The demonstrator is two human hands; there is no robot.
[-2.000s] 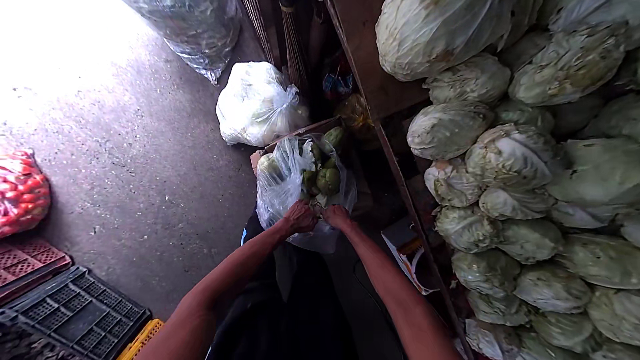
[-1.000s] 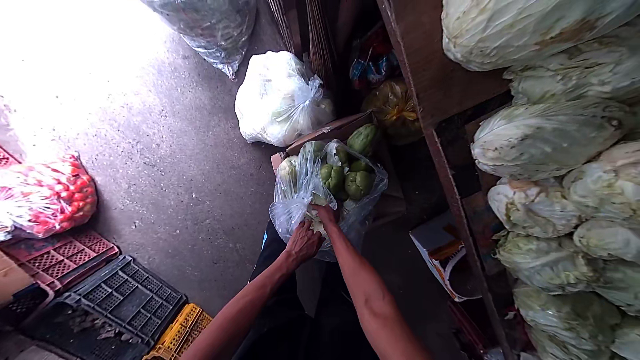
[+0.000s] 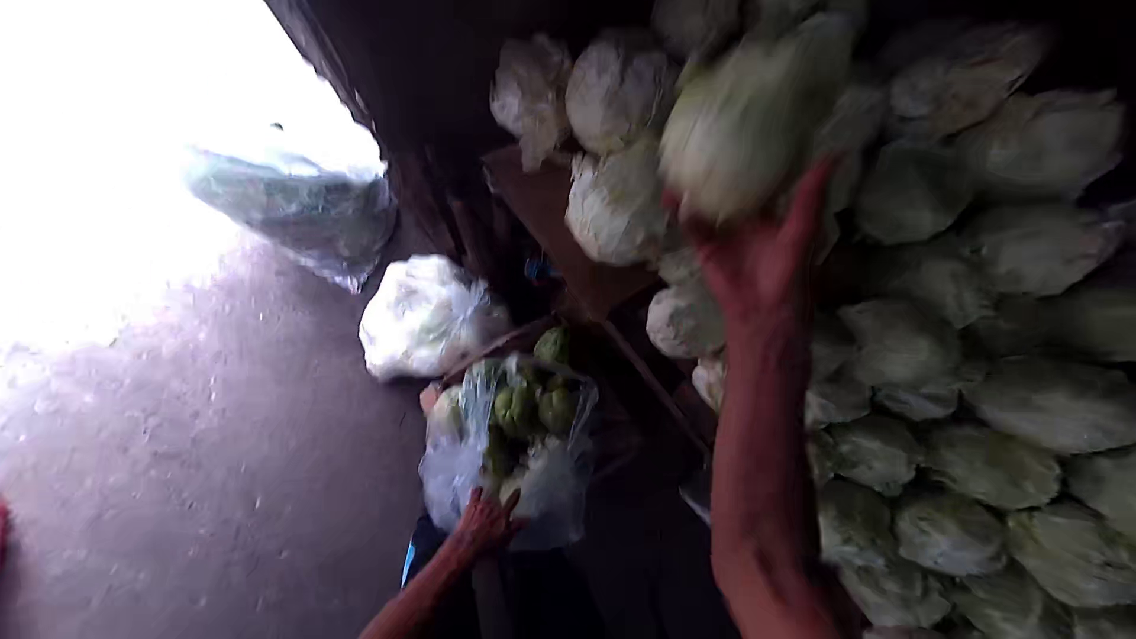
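My right hand (image 3: pixel 754 240) is raised at the stacked cabbages, its fingers spread around the lower end of a pale green cabbage (image 3: pixel 741 124), blurred by motion. My left hand (image 3: pixel 488 524) rests at the near edge of a clear plastic bag (image 3: pixel 550 497); whether its fingers pinch the plastic cannot be told. Green chayotes (image 3: pixel 516 410) lie in and behind the bag's mouth, over a box whose rim shows at the back.
A tall stack of cabbages (image 3: pixel 941 532) fills the right side. A knotted white plastic bag (image 3: pixel 426 315) sits on the concrete floor (image 3: pixel 222 497), with a large filled clear bag (image 3: pixel 302 209) farther back. A wooden board (image 3: pixel 568 240) edges the stack.
My right hand has left the clear plastic bag and moved up and right to a cabbage on the stack. My left hand stays at the bag. The view has shifted right.
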